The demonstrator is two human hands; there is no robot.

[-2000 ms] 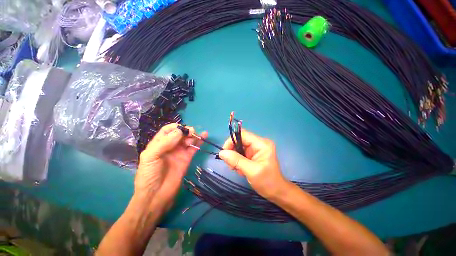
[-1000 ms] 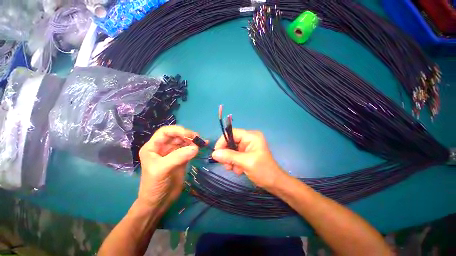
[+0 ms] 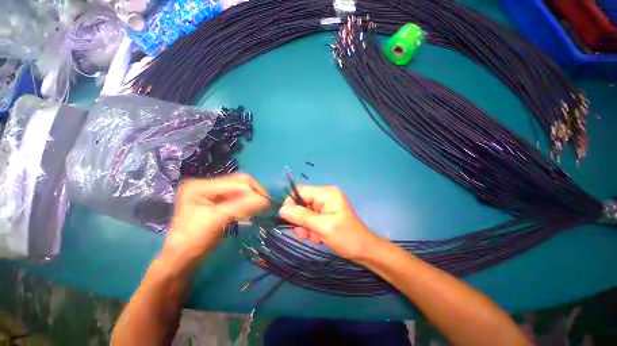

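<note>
My left hand is blurred, fingers bent, beside the cable ends; whether it holds anything is unclear. My right hand is closed on a few thin black cables, tips pointing up. A pile of short black sleeves spills from the clear plastic bag on the left. Several sleeves show below my left hand. Two tiny dark pieces lie on the teal tabletop above my right hand. The working bundle of black cables runs under my right forearm, its stripped ends towards the left.
Large black cable bundles curve across the back and right, joined at a silvery wrap. A green roll stands by their tips. Blue bin at upper right; small blue parts and bagged items at upper left.
My left hand has turned over the cable ends and become blurred. The cables in my right hand stand lower and closer together. Two tiny dark pieces now show on the table.
</note>
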